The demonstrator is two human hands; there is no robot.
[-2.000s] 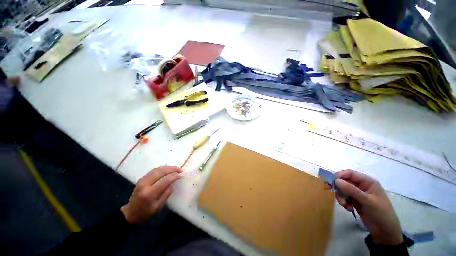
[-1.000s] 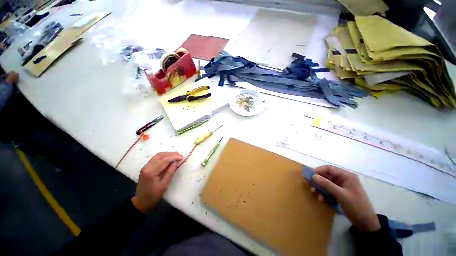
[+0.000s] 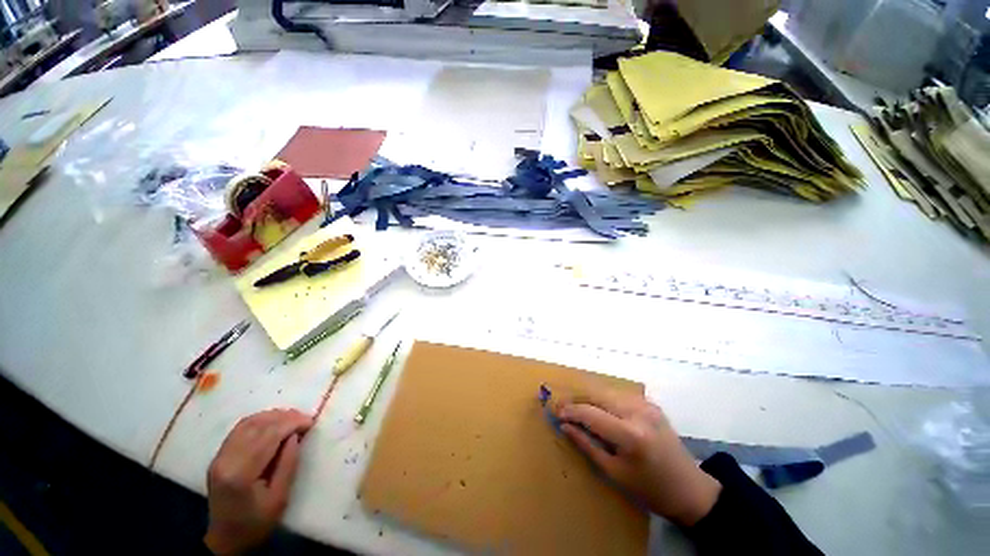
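Note:
My right hand (image 3: pixel 641 454) pinches the end of a blue-grey fabric strip (image 3: pixel 722 447) over the tan cardboard board (image 3: pixel 489 434). The strip runs out behind the hand to the right and curls on the table. My left hand (image 3: pixel 258 467) is at the table's front edge, left of the board, thumb and fingertips together. The red cord of the awl (image 3: pixel 354 356) reaches its fingertips; whether they hold the cord or something small cannot be told. A slim green pen-like tool (image 3: pixel 378 382) lies beside the board.
A white dish (image 3: pixel 440 260) of tiny pieces, pliers (image 3: pixel 308 262) on a pale pad, a red tape dispenser (image 3: pixel 261 217) and dark snips (image 3: pixel 217 350) lie beyond. Cut strips (image 3: pixel 478 203), a yellow stack (image 3: pixel 716 130) and a long marked white sheet (image 3: pixel 760 326) lie behind and right.
The view has shifted right. My right hand has moved the strip end from the board's right edge inward over the board. My left hand stays near the cord end, fingertips still together.

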